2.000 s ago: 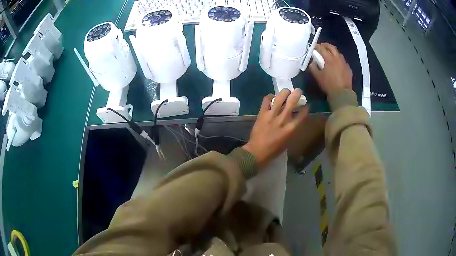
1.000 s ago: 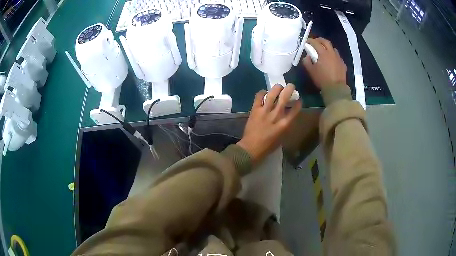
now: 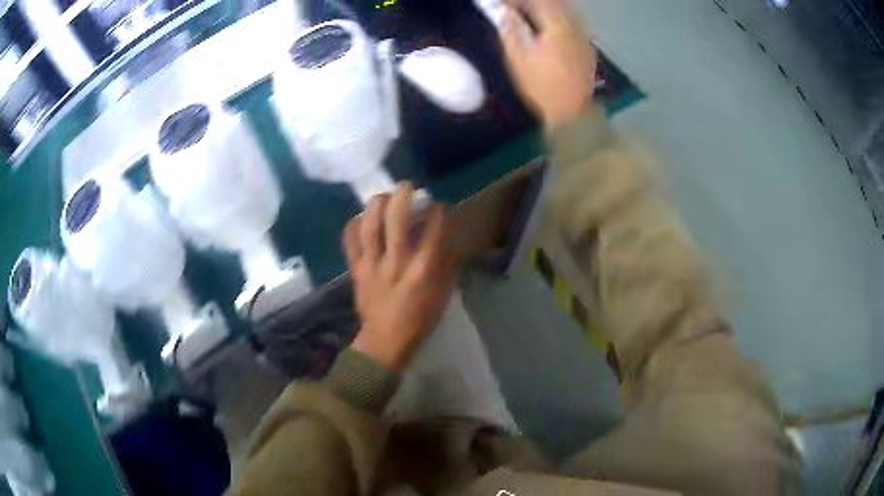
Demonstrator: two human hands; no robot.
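Observation:
Four white security cameras stand in a slanting row. The nearest to my hands is the rightmost camera (image 3: 334,107). My left hand (image 3: 397,276) has its fingers curled over the white mounting bracket (image 3: 419,201) of that camera and hides most of its foot. My right hand (image 3: 554,63) is at the top right, blurred, above the dark mat. A white piece (image 3: 492,12) shows at its fingertips; I cannot tell whether they grip it. The white computer mouse (image 3: 443,79) lies uncovered between that camera and my right hand.
The white keyboard (image 3: 116,116) lies behind the cameras. Short black cables hang at the bench edge. A brown box-like thing (image 3: 485,218) is below the edge. More white units (image 3: 21,455) are at the lower left. Yellow-black tape (image 3: 572,300) marks the floor.
The view has turned and shifted right, so the camera row now slants down to the left. My right hand has left the mouse and moved to its right. My left hand stays at the bracket.

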